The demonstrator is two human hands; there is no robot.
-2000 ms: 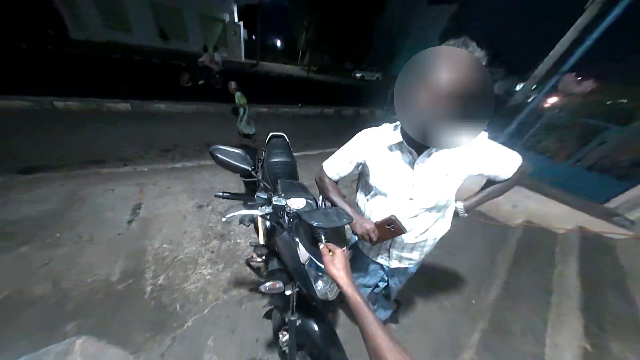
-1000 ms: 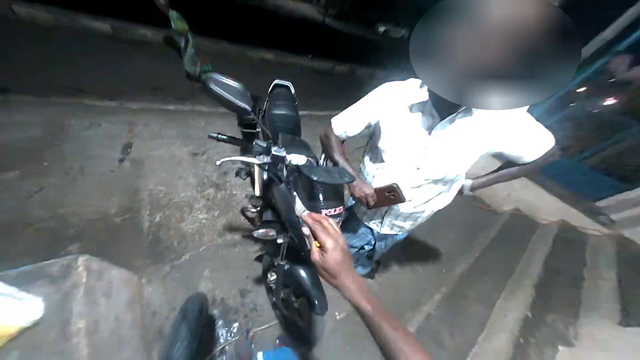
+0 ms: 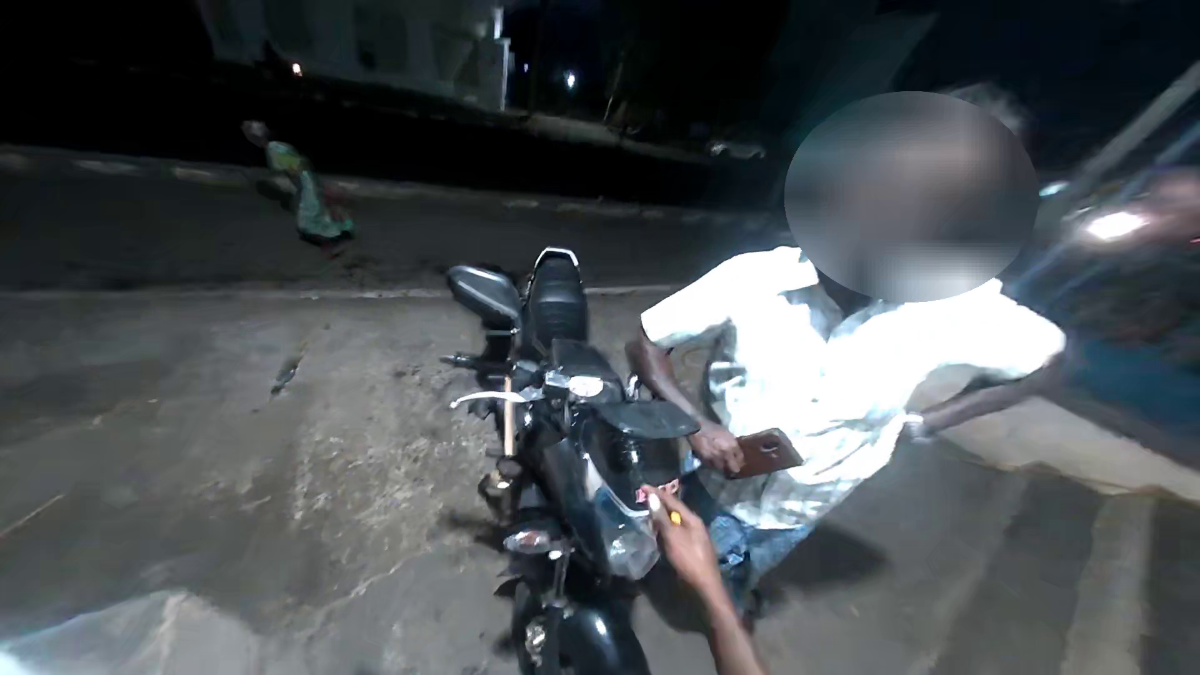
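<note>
My right hand reaches in from the bottom, with its fingers closed on a small thing with a yellow part. Its fingertips are at the front cowl of a black motorcycle, beside pinkish-red lettering; whether they touch it is unclear. Above the hand is one rear-view mirror; the other mirror stands at the upper left of the handlebar. Beside the motorcycle a person in a white shirt holds a brown phone or phone case in one hand. My left hand is out of view.
Concrete paving lies around the motorcycle, with broad light and dark bands at the lower right. A pale slab or ledge shows at the bottom left. Another person is on the dark road behind. A low wall or ledge runs at the right.
The view has shifted upward since one second ago. My right hand stays at the motorcycle's front. The person in the white shirt still stands beside it with the brown item in hand.
</note>
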